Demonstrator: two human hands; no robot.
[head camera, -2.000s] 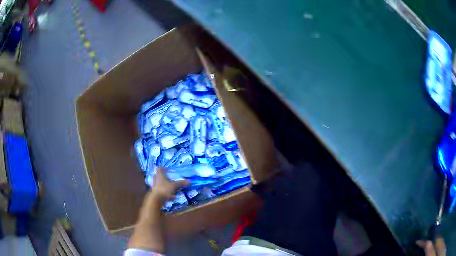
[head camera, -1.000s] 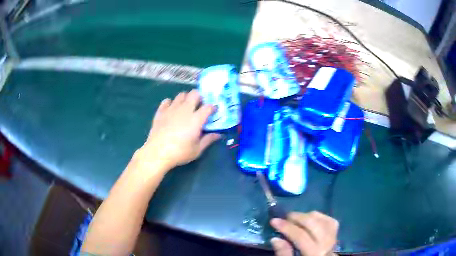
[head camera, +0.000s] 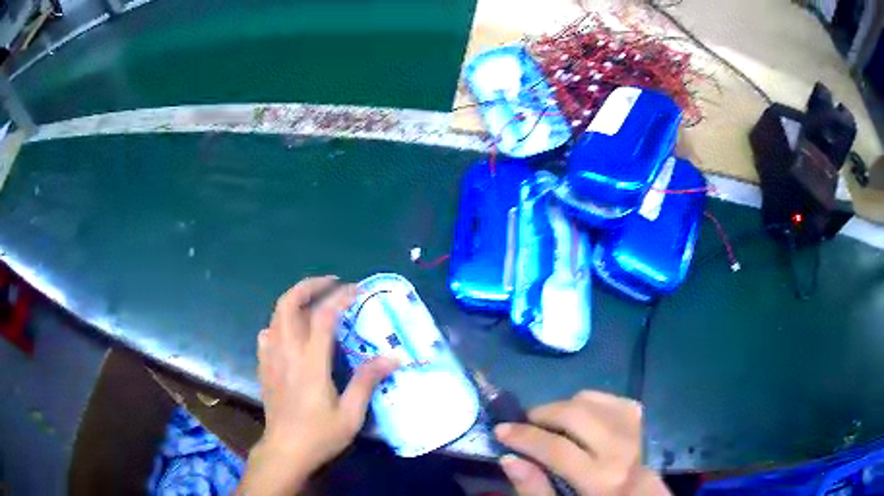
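A pale blue-white housing shell (head camera: 424, 399) lies hollow side up near the bench's front edge. My left hand (head camera: 315, 363) holds its left side, with the thumb over the inside. My right hand (head camera: 572, 441) grips the dark handle of the soldering iron (head camera: 509, 412), right of the shell. The iron's metal shaft points up and left beside the shell's right edge. Whether its tip touches the shell cannot be told.
Deep blue housings (head camera: 620, 150) are stacked right of centre, with another pale shell (head camera: 516, 102) behind. A red-black lead pile (head camera: 620, 68) lies on the tan board. A black soldering station (head camera: 790, 174) stands at right. An open carton (head camera: 121, 426) is below the edge at left.
The view has left the carton for the bench. My left hand has brought a pale shell from beside the stack towards me. The soldering iron is now beside that shell.
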